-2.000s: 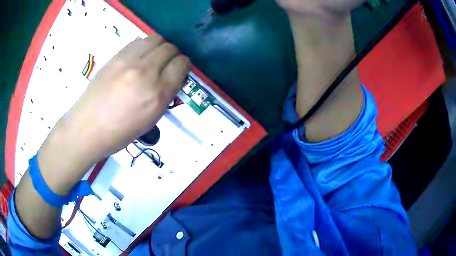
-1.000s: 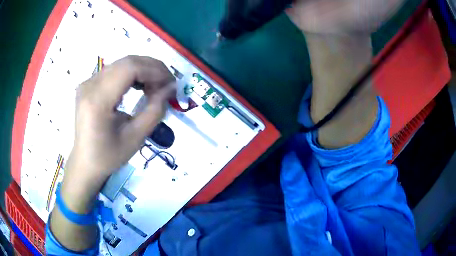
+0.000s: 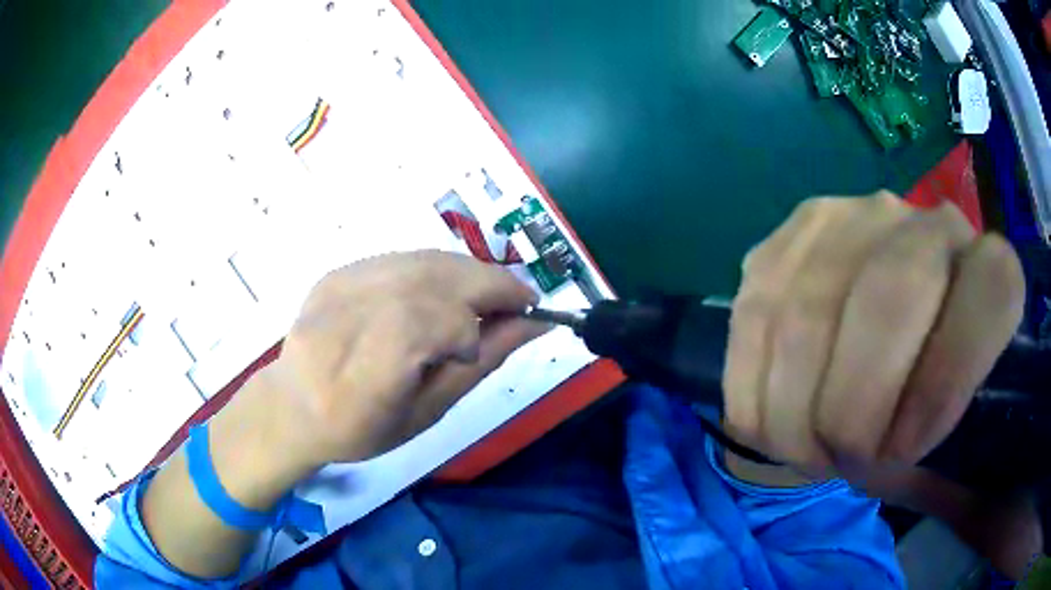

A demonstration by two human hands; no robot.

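Note:
The white back panel [image 3: 259,196] lies tilted in front of me. My right hand [image 3: 864,334] is closed around the black electric screwdriver [image 3: 657,328], which lies sideways with its bit pointing left. My left hand [image 3: 415,346] is over the panel, its fingertips pinched at the bit tip. Whatever is between those fingertips is too small to tell. The small green board [image 3: 551,251] sits at the panel's right edge, just above the bit. A short red ribbon cable [image 3: 467,231] joins it from the left.
A heap of green boards [image 3: 859,52] lies at the upper right beside a white device [image 3: 972,101]. Red foam [image 3: 530,421] edges the panel. Two multicolour wire harnesses [image 3: 104,367] lie on it. The green mat [image 3: 622,127] spreads behind. A blue wrist strap [image 3: 213,478] is on my left wrist.
My right hand has brought the screwdriver down from the top of the view to the panel's right edge. My left hand has moved right to meet its bit. The view has shifted, showing the board heap.

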